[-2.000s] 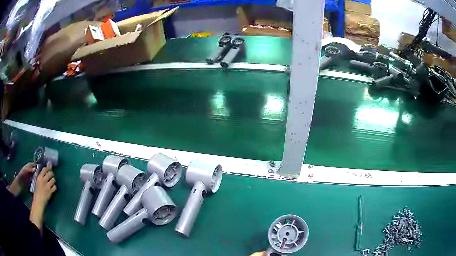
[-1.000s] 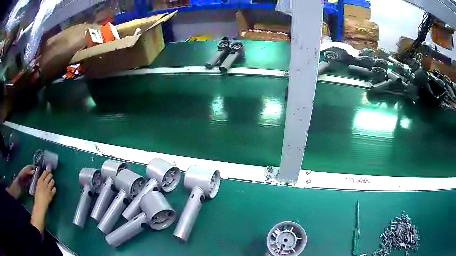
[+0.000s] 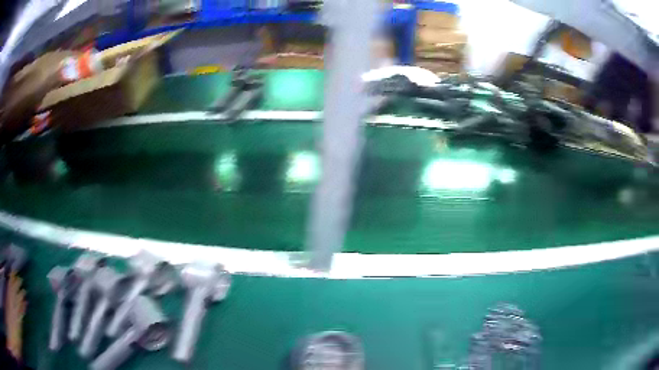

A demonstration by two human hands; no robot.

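Note:
The round head of a grey fan body shows at the bottom edge, blurred; its handle is cut off. Several grey fan bodies lie in a group on the green bench at the left. A heap of small grey fittings lies on the bench at the lower right. A faint thin tool lies left of the heap, too blurred to tell clearly. Neither of my hands can be seen; what holds the fan body, if anything, is below the picture's edge.
A grey upright post stands at the white metal strip. Beyond is the green conveyor belt, with an open carton at the back left and a dark jumble at the back right. Another person's hand shows at the left edge.
The whole view has swung to the right and blurred, so bench things appear further left. The fan head sits lower at the bottom edge. A dark round edge now shows at the lower right corner.

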